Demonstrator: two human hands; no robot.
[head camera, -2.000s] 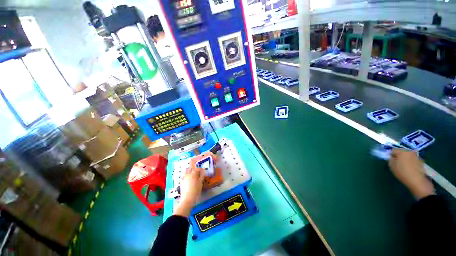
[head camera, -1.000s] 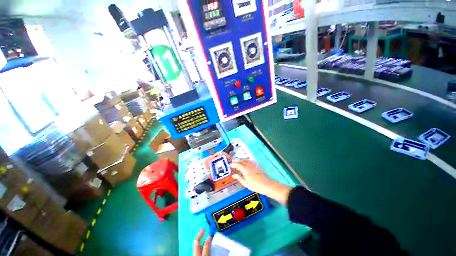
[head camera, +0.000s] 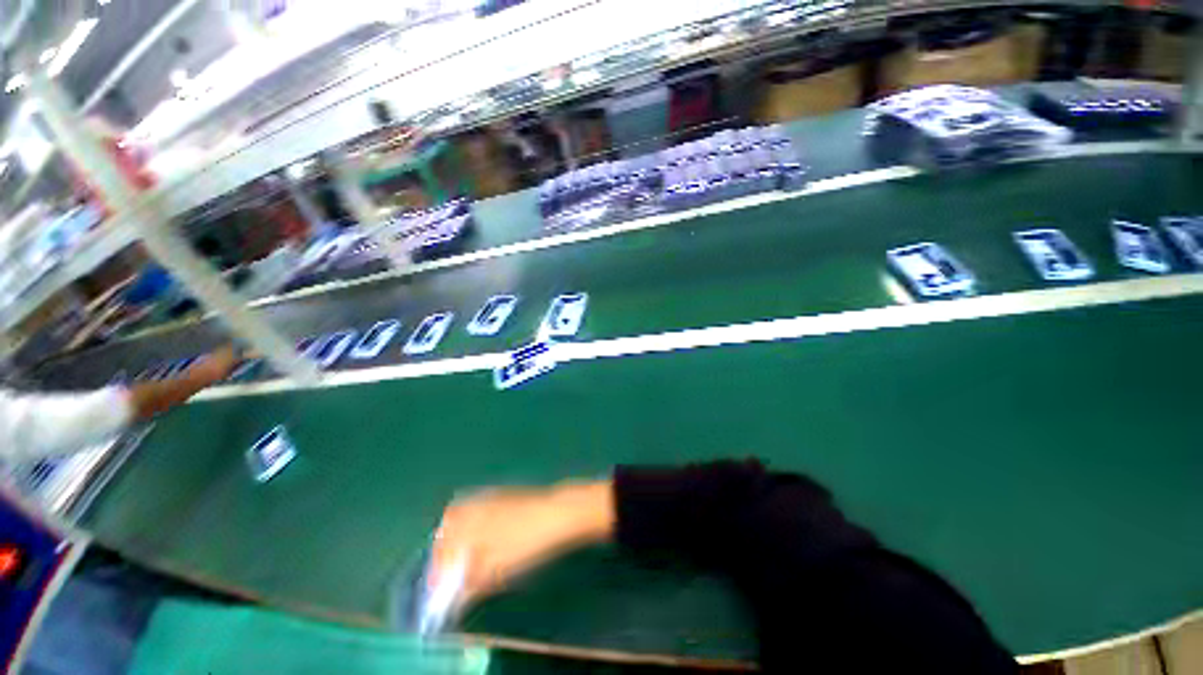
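My right hand (head camera: 508, 541) reaches in from the lower right in a black sleeve, over the near edge of the green conveyor belt (head camera: 739, 429). It is closed on a blurred whitish panel (head camera: 442, 593), tilted on edge; which face shows I cannot tell. My left hand is out of the picture. One panel (head camera: 272, 454) lies alone on the near belt at the left. Another panel (head camera: 525, 364) lies tilted across the white dividing strip (head camera: 739, 330), beside a panel (head camera: 565, 315) behind it.
Several panels lie in a row beyond the strip, such as one at the right (head camera: 930, 269). Another person's hand (head camera: 191, 382) reaches to the belt at the left. Purple-grey stacks (head camera: 732, 165) stand beyond. A corner of the blue control box (head camera: 29, 567) and the turquoise bench (head camera: 277, 644) show lower left.
The view has swung right, so the press has left it. My right hand has moved from the nest to the belt's near edge and now holds a panel. My left hand has gone out of view.
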